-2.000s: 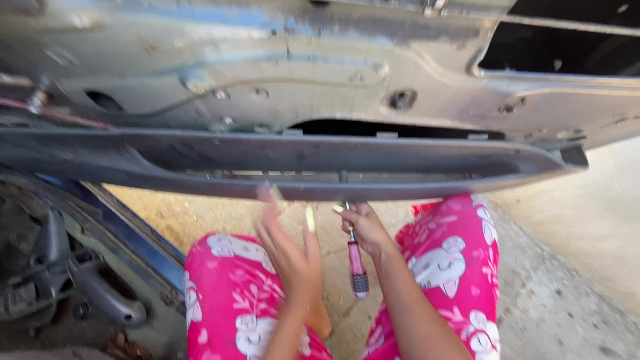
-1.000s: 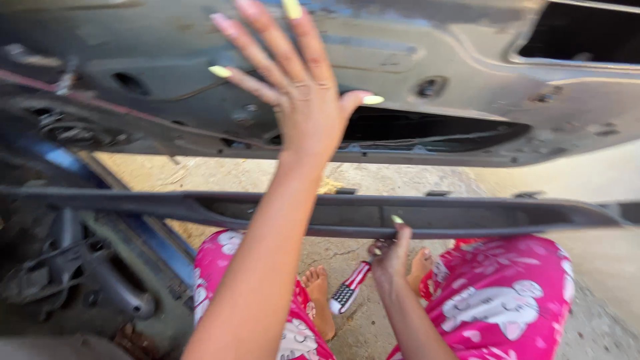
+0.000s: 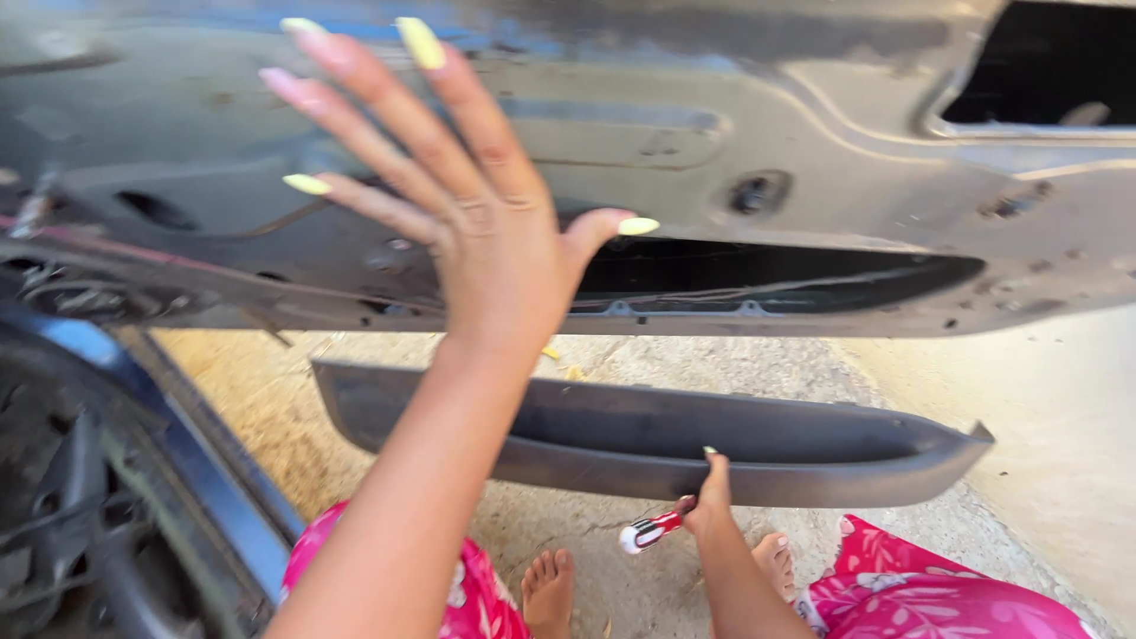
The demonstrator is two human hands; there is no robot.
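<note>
My left hand (image 3: 479,195) is spread flat against the bare inner metal panel of a car door (image 3: 639,133), fingers apart and holding nothing. Below the door's lower edge, my right hand (image 3: 710,497) grips the near edge of a long dark plastic door pocket trim (image 3: 754,479), its thumb on the rim. The same hand also holds a screwdriver with a red, white and black handle (image 3: 652,530); its shaft is hidden. A gap separates the trim from the door. Part of the trim lies hidden behind my left forearm.
A long dark opening (image 3: 763,275) runs along the door's lower part, with another opening (image 3: 1047,71) at upper right. The car's blue sill (image 3: 213,444) and dark interior parts are at left. My bare feet (image 3: 548,590) rest on the concrete ground (image 3: 586,550).
The trim, against the door two seconds ago, has come away and moved lower, toward me. My left hand has gone from below the trim up onto the door panel. The view has shifted.
</note>
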